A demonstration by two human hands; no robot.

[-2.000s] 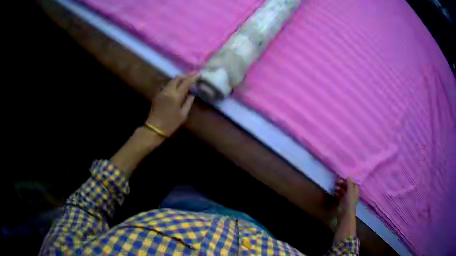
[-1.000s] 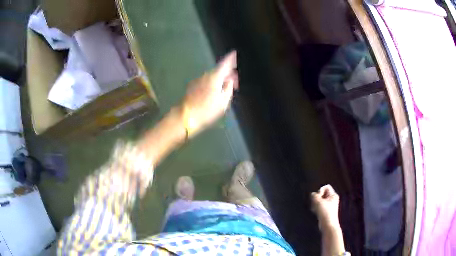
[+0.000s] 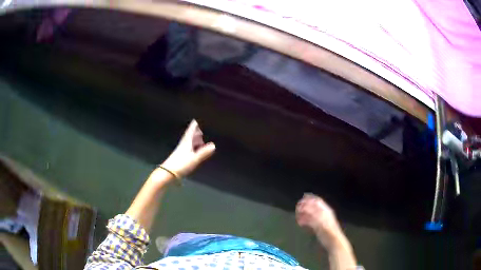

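The pink fabric (image 3: 369, 23) lies on the cutting table, overexposed to near white in places; its near edge runs along the wooden table edge (image 3: 295, 45). My left hand (image 3: 191, 152) is empty in mid-air in front of the table, with thumb and fingers apart. My right hand (image 3: 315, 211) is in mid-air to the right, slightly blurred, with fingers curled; nothing shows in it. Neither hand touches the fabric. The end cutter (image 3: 458, 142), white and silver, is at the right beside its track (image 3: 438, 184), which sticks out past the table edge.
Blue pieces (image 3: 433, 225) mark the track's near end. Under the table is a dark shelf space with greyish cloth (image 3: 182, 50) and a pale sheet (image 3: 316, 87). A cardboard box (image 3: 58, 232) with white paper stands on the green floor (image 3: 47, 142) at lower left.
Both hands have left the roll and fabric edge. The view has turned right along the table since one second ago; the cutter and track have come into view, and the box has moved to lower left.
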